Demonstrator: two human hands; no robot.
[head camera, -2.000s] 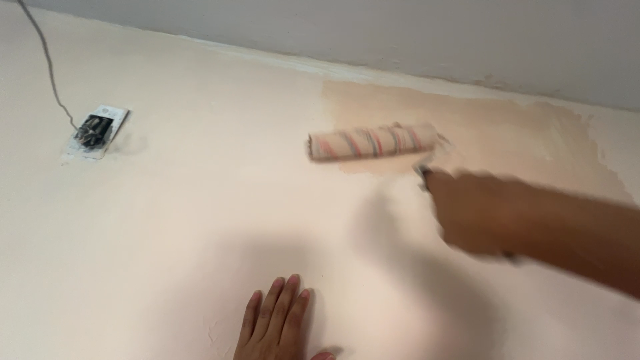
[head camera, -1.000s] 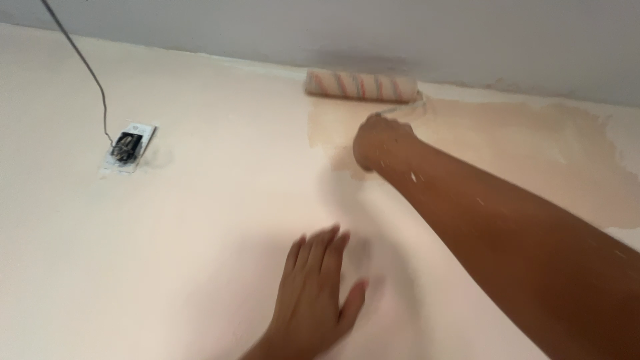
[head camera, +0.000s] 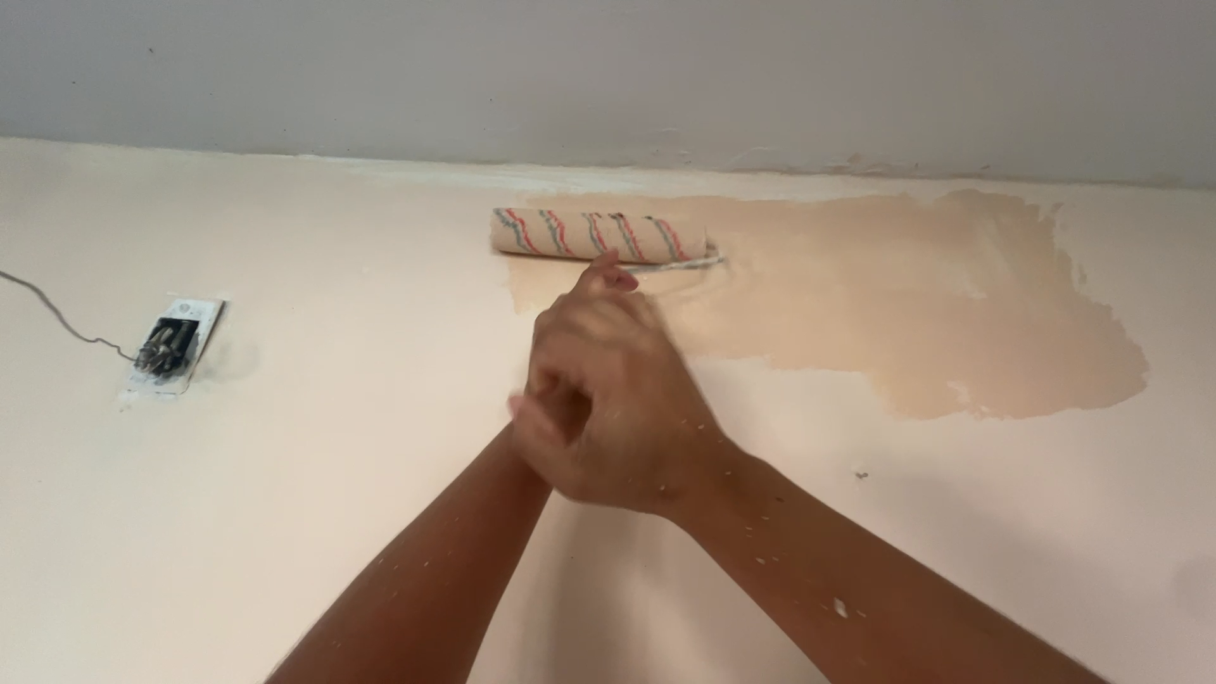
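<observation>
A paint roller (head camera: 598, 236) with a cream sleeve and red and grey-green stripes lies level against the wall, just under the ceiling edge. Its metal frame runs back toward my overlapping hands, which hide the handle. My right hand (head camera: 632, 408), blurred and with curled fingers, is in front. Behind it, mostly covered, is my left hand (head camera: 594, 290), close below the roller. Which of them grips the handle cannot be told. A darker peach patch of paint (head camera: 855, 294) spreads right of the roller on the pale wall (head camera: 332, 456). Light paint specks dot both forearms.
On the left, an electrical wall plate (head camera: 173, 347) has a dark opening and a bunch of wires or parts in it, and a thin cable (head camera: 57, 309) runs off left. The grey ceiling (head camera: 608, 85) meets the wall above the roller.
My left hand has come up from the wall to meet my right hand below the roller. Between the two earlier frames the roller rose toward the ceiling edge.
</observation>
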